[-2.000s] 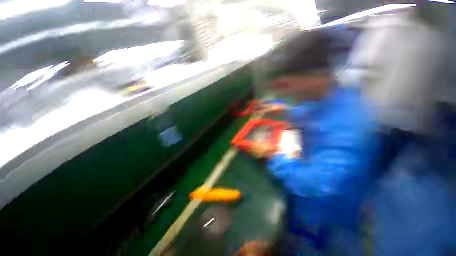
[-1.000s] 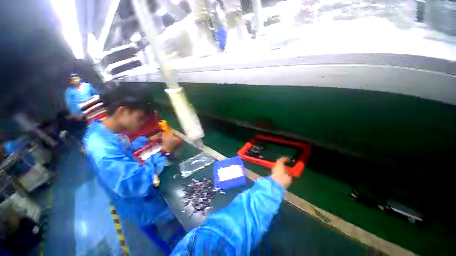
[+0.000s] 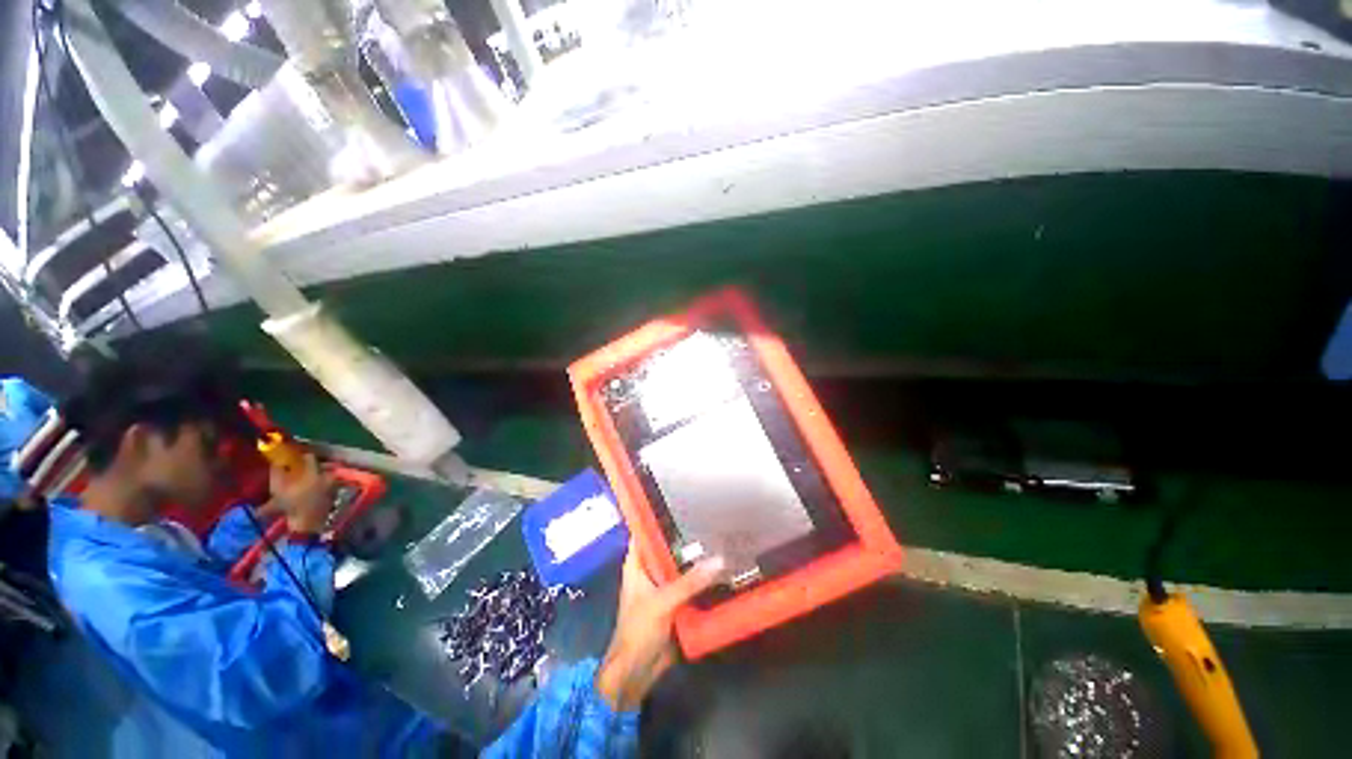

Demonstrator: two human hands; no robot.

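Observation:
A red-orange tray is held up, tilted, above the bench in the middle of the view. In it lies an open dark tablet with a large silvery battery and a bright, glaring area above it. My left hand grips the tray's lower left corner, with the thumb over the edge. The fingers under the tray are hidden. My right hand is not in view.
A yellow-orange screwdriver and a round screw dish are at lower right. A blue bin, clear bag and dark parts pile are left. A worker in blue sits far left. A white shelf runs above.
The tray has come up off the green channel towards me, now in my left hand. The view has turned right, bringing the screwdriver and screw dish into sight.

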